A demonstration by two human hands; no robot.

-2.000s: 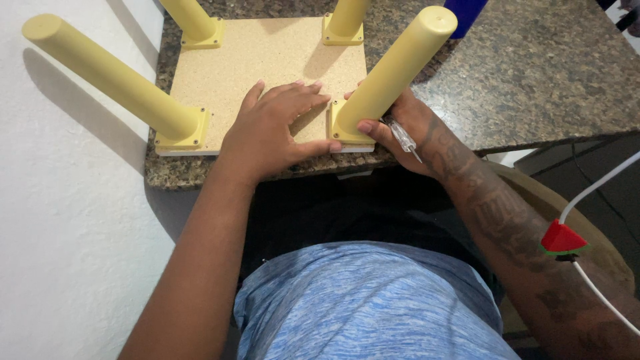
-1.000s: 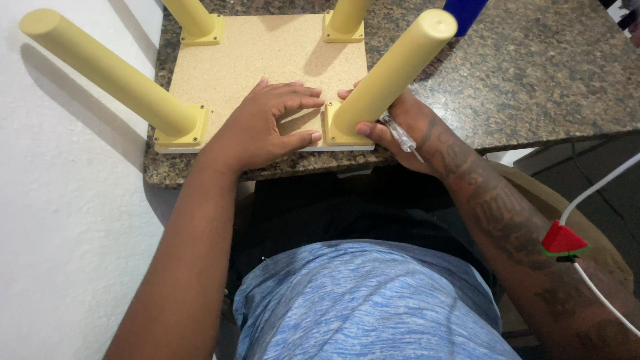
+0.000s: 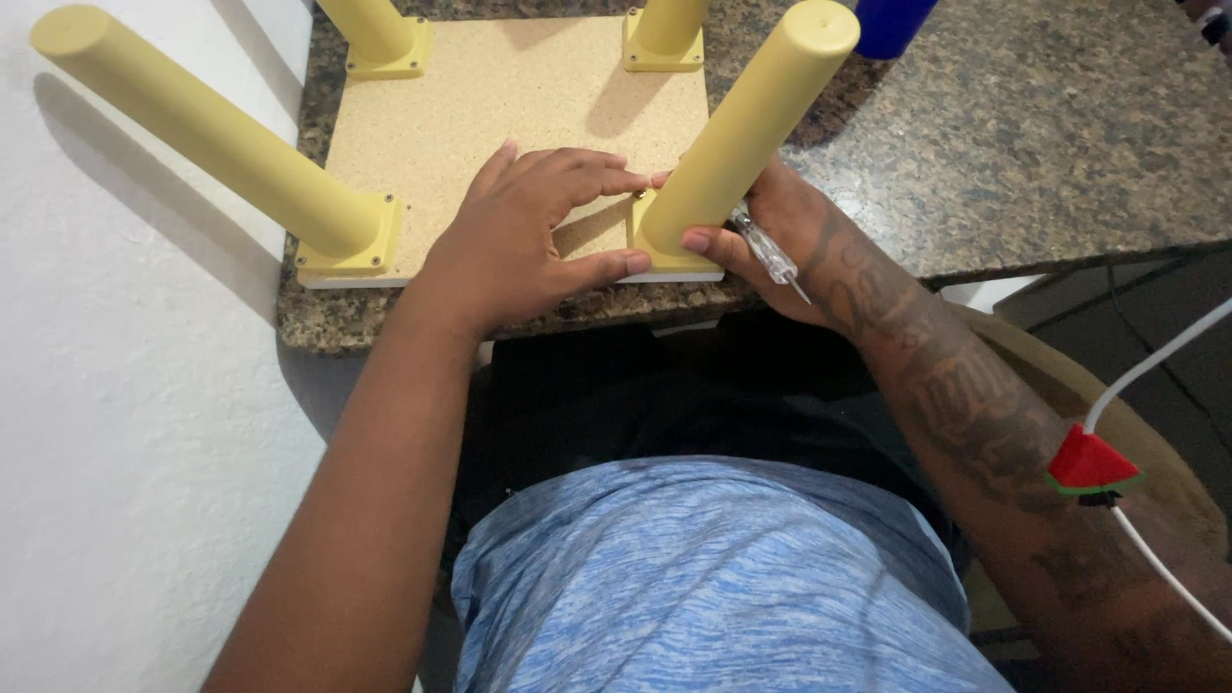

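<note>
An upturned small table or stool with a particleboard underside (image 3: 520, 96) has yellow round legs pointing up, each on a square screwed base. My left hand (image 3: 529, 231) rests on the board, its index fingertip by a screw at the corner of the near right leg's base and its thumb at the base's front left edge. Behind and right of the near right leg (image 3: 751, 125) is my right hand (image 3: 770, 231), thumb against the base and another fingertip showing past the leg's left side. A clear-handled screwdriver (image 3: 765, 248) lies in that hand, its metal tip towards the wrist.
The upturned piece lies on a speckled granite countertop (image 3: 1011, 144), close to its front edge. A white wall (image 3: 144, 385) borders the left side. A blue cup or container (image 3: 890, 24) stands behind. A white cable with a red wedge-shaped piece (image 3: 1092, 462) hangs over my right forearm.
My left hand has shifted slightly, and its index fingertip is now at the screw by the near right leg. The right hand keeps its place with the screwdriver.
</note>
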